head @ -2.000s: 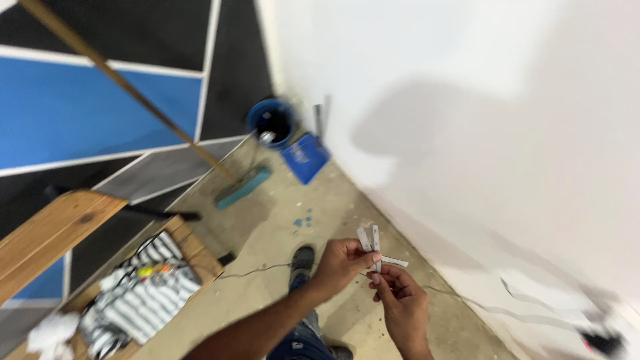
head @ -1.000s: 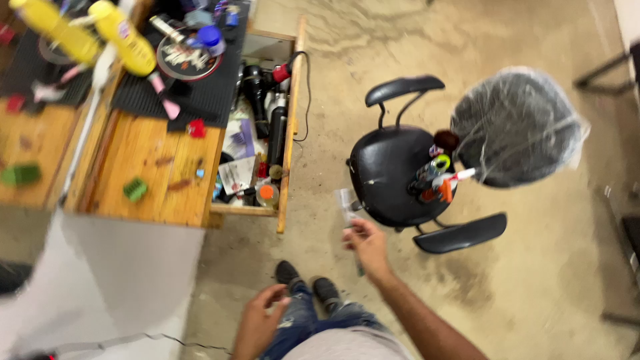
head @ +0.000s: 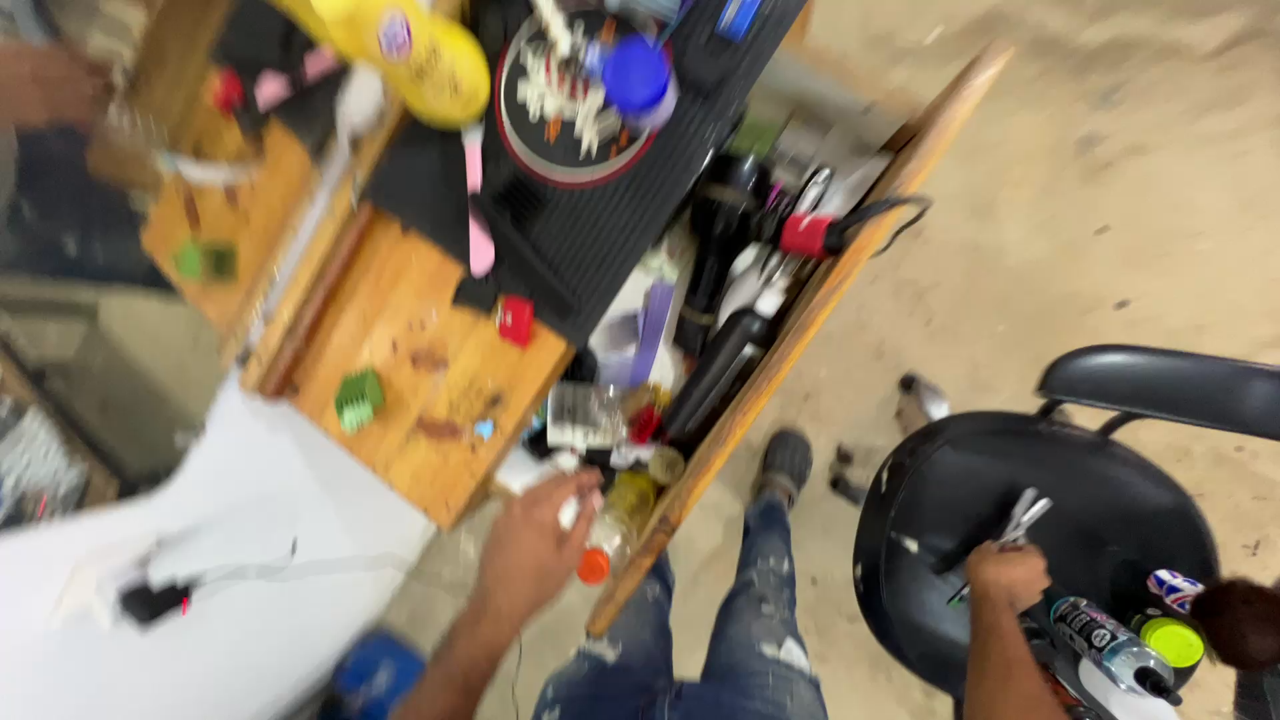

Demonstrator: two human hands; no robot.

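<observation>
My left hand (head: 540, 545) is at the near end of an open wooden drawer (head: 800, 340), its fingers around something small and white, beside a clear bottle with an orange cap (head: 593, 565). Over the seat of a black chair (head: 1040, 460), my right hand (head: 1008, 577) is closed on slim metallic tools (head: 1025, 515), blurred, kind unclear. A spray bottle (head: 1100, 635) and a lime-green lid (head: 1172, 641) lie near it on the chair. Inside the drawer are a black hair dryer (head: 725, 215), a black cylindrical bottle (head: 720, 375) and purple combs or strips (head: 652, 330).
The wooden counter (head: 400, 350) holds a yellow bottle (head: 435, 65), a round tray of small pieces (head: 575, 150), a red clip (head: 515, 320) and a green clip (head: 358, 400). A mirror at left reflects it. A black cable (head: 890, 210) hangs over the drawer's edge.
The view has moved closer to the counter and drawer. My left hand has come to the drawer's near end. My right hand, with the slim tools, is now over the chair seat.
</observation>
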